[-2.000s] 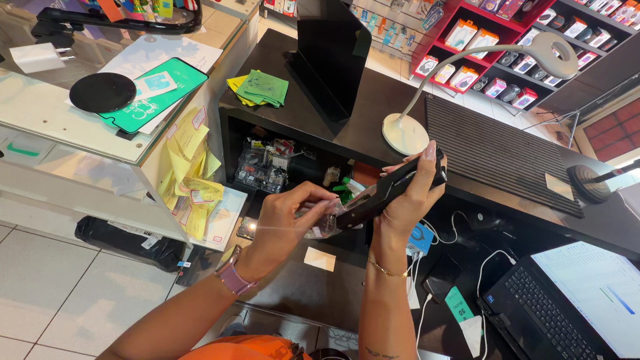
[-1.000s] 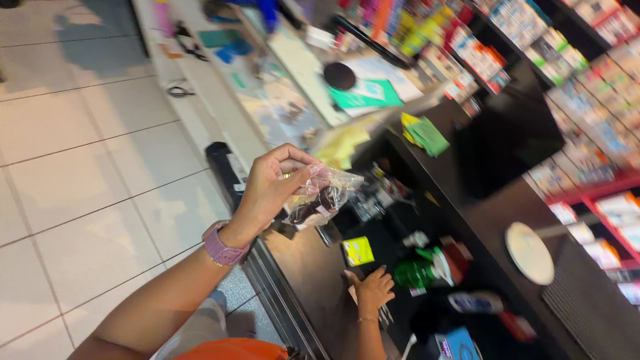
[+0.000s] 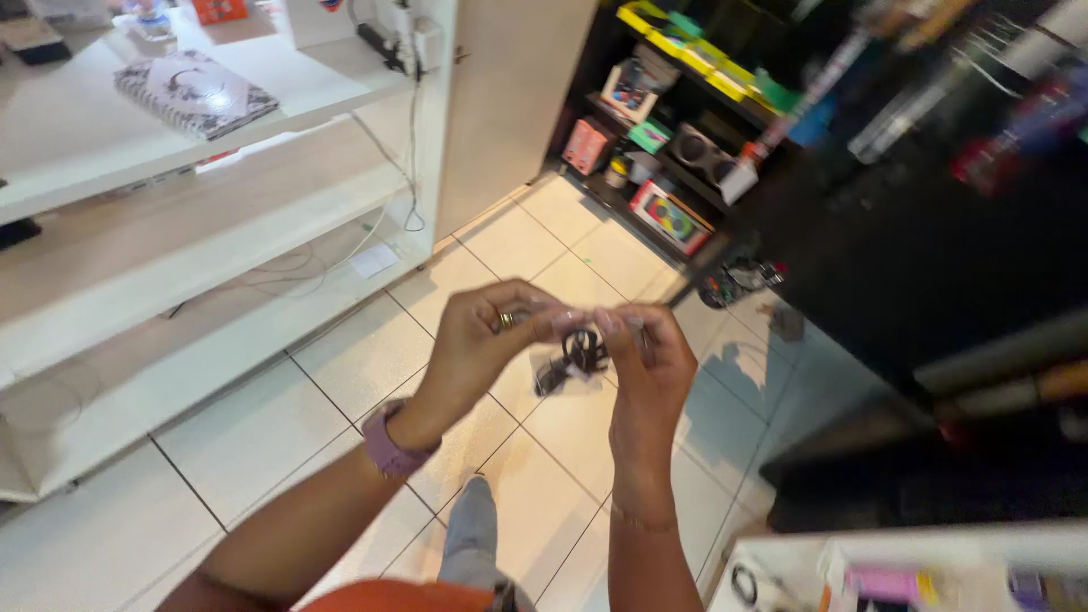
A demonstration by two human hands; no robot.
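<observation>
A small clear plastic bag (image 3: 586, 382) with a coiled black cable inside hangs between my two hands, over the tiled floor. My left hand (image 3: 501, 331), with a ring and a purple watch band at the wrist, pinches the bag's top edge on one side. Close beside it, the fingers of my right hand (image 3: 642, 348) pinch the same edge, the fingertips of both hands nearly touching. The black cable (image 3: 582, 350) shows through the plastic below the fingers; its ends are blurred.
White shelves (image 3: 212, 280) with loose cables run along the left, a spiral notebook (image 3: 195, 92) on top. Dark shelves (image 3: 671, 153) with boxed goods stand ahead. A white display case (image 3: 918, 552) is at the lower right. One leg (image 3: 472, 527) shows below my hands.
The view has swung away from the dark counter to the floor and shelves. My right hand, apart from the bag one second ago, has come up and now grips it beside my left.
</observation>
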